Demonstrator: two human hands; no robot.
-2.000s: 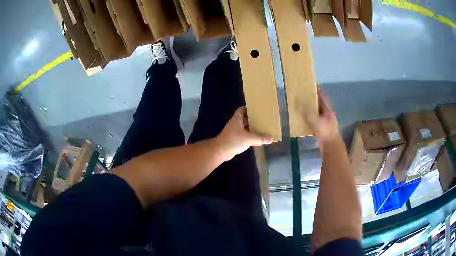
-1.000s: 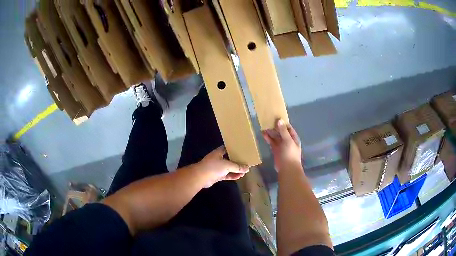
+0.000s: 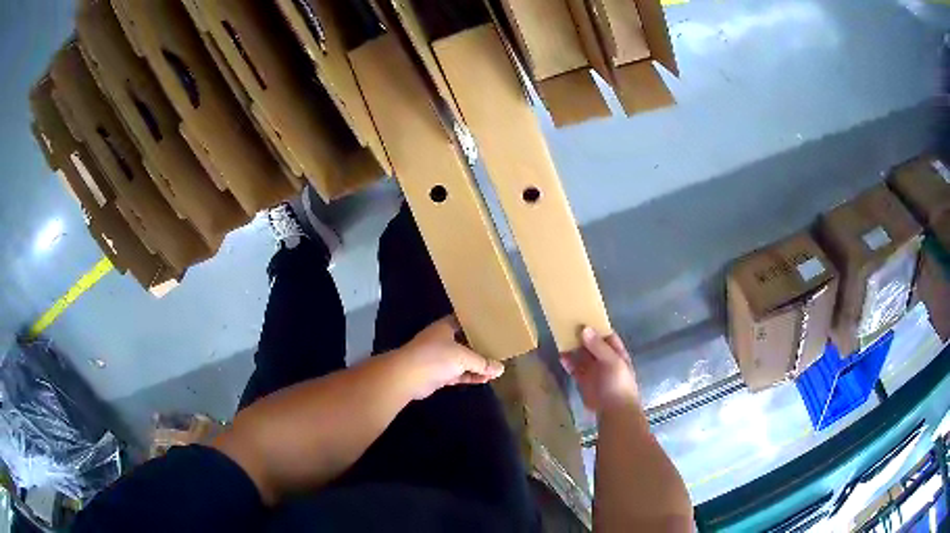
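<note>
Two long narrow brown box inserts, each with a round dark hole, lie side by side with a narrow gap between them. My left hand [image 3: 443,359] grips the near end of the left insert [image 3: 448,234]. My right hand [image 3: 601,370] pinches the near end of the right insert [image 3: 542,234], thumb on top. The far ends of both inserts are at the open cartons [image 3: 234,89], which stand on edge in a row with dark hollow insides.
More open cartons [image 3: 583,94] stand right of the inserts. Labelled cartons [image 3: 781,312] and a blue bin [image 3: 844,380] are at the right, by a green frame [image 3: 771,505]. Clear plastic wrap [image 3: 63,416] is at the far left. My shoe [image 3: 286,224] is on the floor by the cartons.
The right insert has come back towards me, so the two holes are now almost level. The left insert has shifted slightly left and nearer me. Both hands keep their grip.
</note>
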